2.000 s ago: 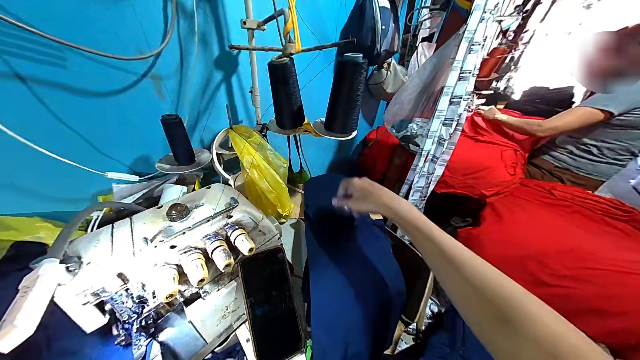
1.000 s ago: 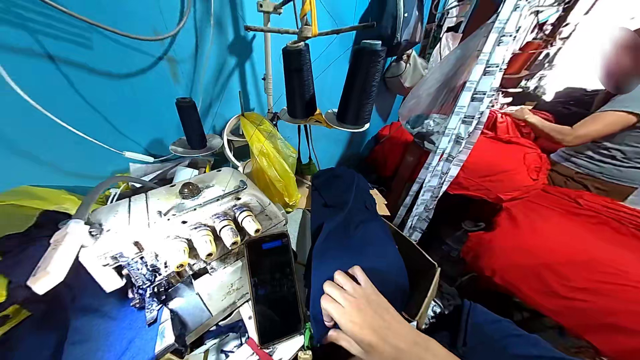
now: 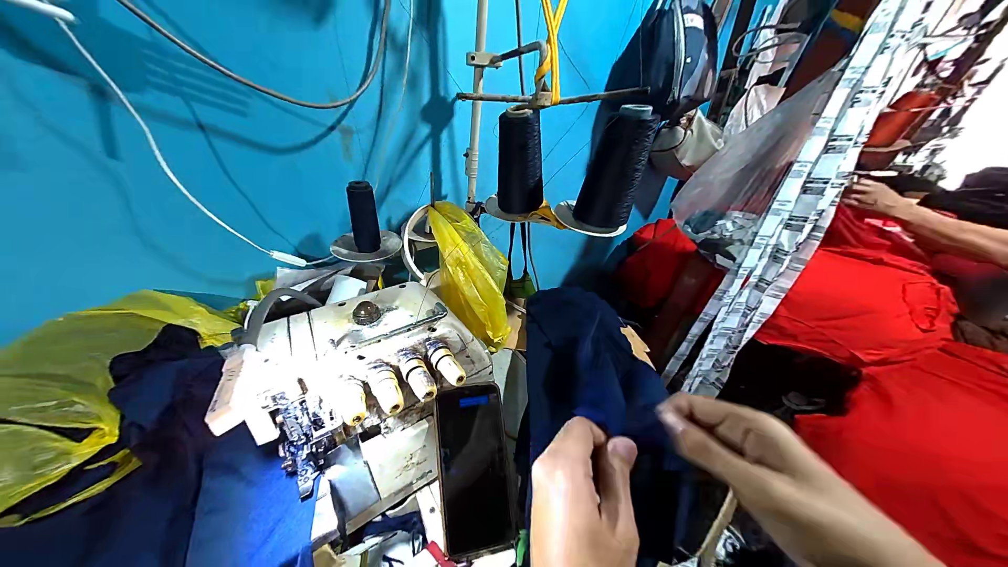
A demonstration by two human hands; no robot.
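Observation:
Navy fabric (image 3: 579, 370) hangs over a cardboard box to the right of the overlock sewing machine (image 3: 378, 331). My left hand (image 3: 587, 496) pinches the fabric between thumb and index finger. Close on its right, my right hand (image 3: 756, 465), a little blurred, has its fingertips closed on the same fabric. A smartphone (image 3: 475, 468) with a mostly dark screen rests against the machine's front, left of my left hand. More navy fabric (image 3: 228, 465) lies to the left of the machine, under its bright lamp.
Dark thread cones (image 3: 520, 161) stand on a rack behind the machine. A yellow plastic bag (image 3: 468, 272) hangs beside it, another yellow bag (image 3: 71, 378) lies far left. Printed white strips (image 3: 795, 213) hang at right. Beyond are red fabric (image 3: 866, 307) and another person's arm (image 3: 937, 228).
My left hand has come into view and holds the navy fabric. The right hand, earlier reaching out and then a hand resting on the fabric, is now pinching at the right.

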